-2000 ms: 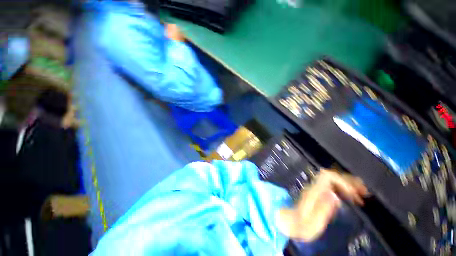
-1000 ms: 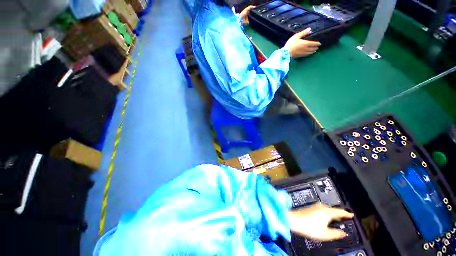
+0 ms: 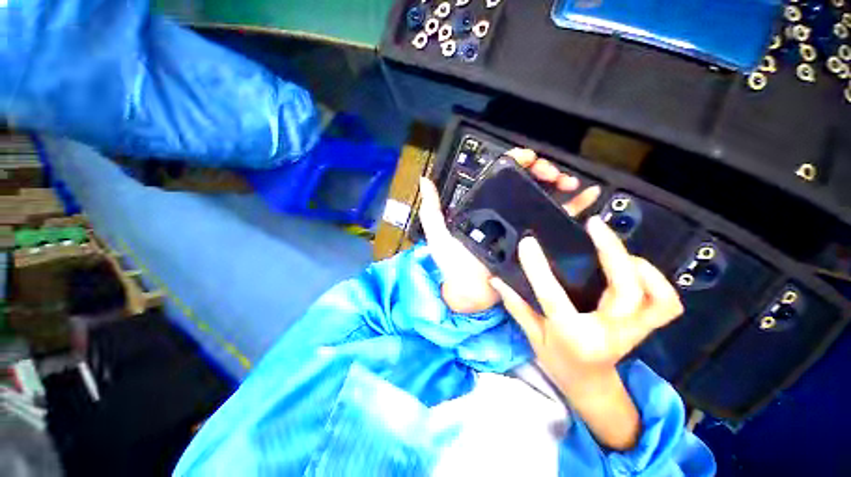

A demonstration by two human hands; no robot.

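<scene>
A dark glossy phone (image 3: 546, 219) with a dark camera area at its left end is held tilted above the phone tray (image 3: 737, 410). My left hand (image 3: 459, 265) holds it from the left and below, its fingertips showing past the far edge. My right hand (image 3: 602, 312) lies over its near side, fingers spread on the dark surface. An open phone body (image 3: 464, 163) shows partly behind it in the leftmost slot. Several dark phones (image 3: 653, 265) with pale-rimmed camera rings (image 3: 706, 252) lie in the slots to the right.
Above the phone tray, a black parts tray (image 3: 523, 79) holds scattered rings and a glossy blue panel (image 3: 667, 28). Another person's blue sleeve (image 3: 205, 102), a blue stool (image 3: 350, 182) and a cardboard box (image 3: 401, 200) are at left.
The view has turned and moved closer to the trays. My left hand has gone from the phone tray to holding a phone. My right hand has come into view on that phone.
</scene>
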